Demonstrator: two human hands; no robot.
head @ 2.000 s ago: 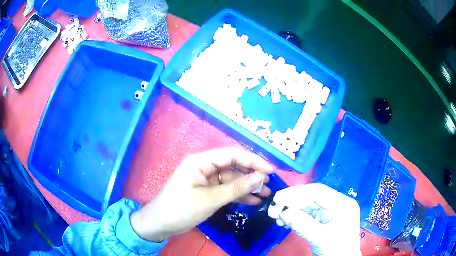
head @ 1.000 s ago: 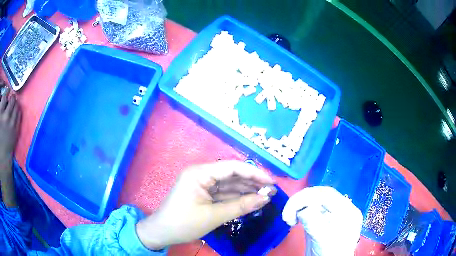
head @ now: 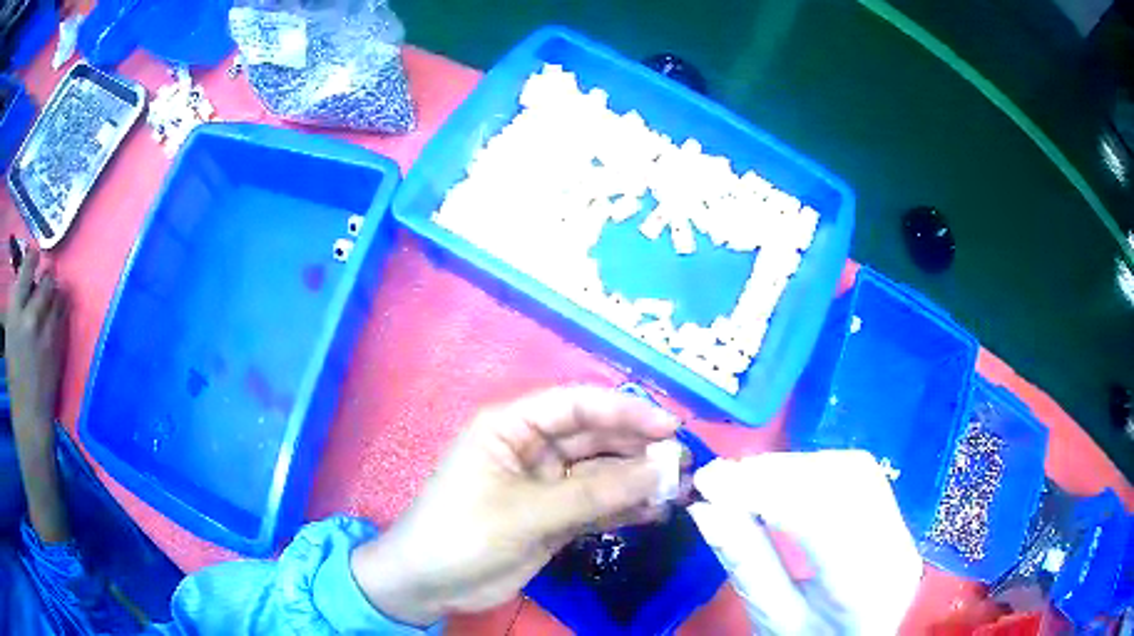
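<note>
My left hand (head: 522, 497), bare with a ring, is at the lower centre and holds a small white plastic housing (head: 665, 471) between thumb and fingertips. My right hand (head: 815, 528), in a white glove, is just right of it, fingertips pinched at the housing's side. A tiny dark piece (head: 693, 493) shows at the gloved fingertips; its shape is too small to tell. The small parts bin (head: 622, 578), blue and dark inside with shiny pieces, lies below both hands and is partly hidden by them.
The housing bin (head: 597, 329) holds many white blocks. A large blue bin (head: 280, 478) at left holds a few assembled housings (head: 348, 239). Blue bins stand right; a metal tray (head: 50, 230) and a bag of metal parts (head: 330, 75) lie rear left. Another person's hand (head: 35, 336) is at left.
My right hand has moved left and its fingertips now meet the housing. The housing stands more upright in my left fingers. The other person's hand has come further into view.
</note>
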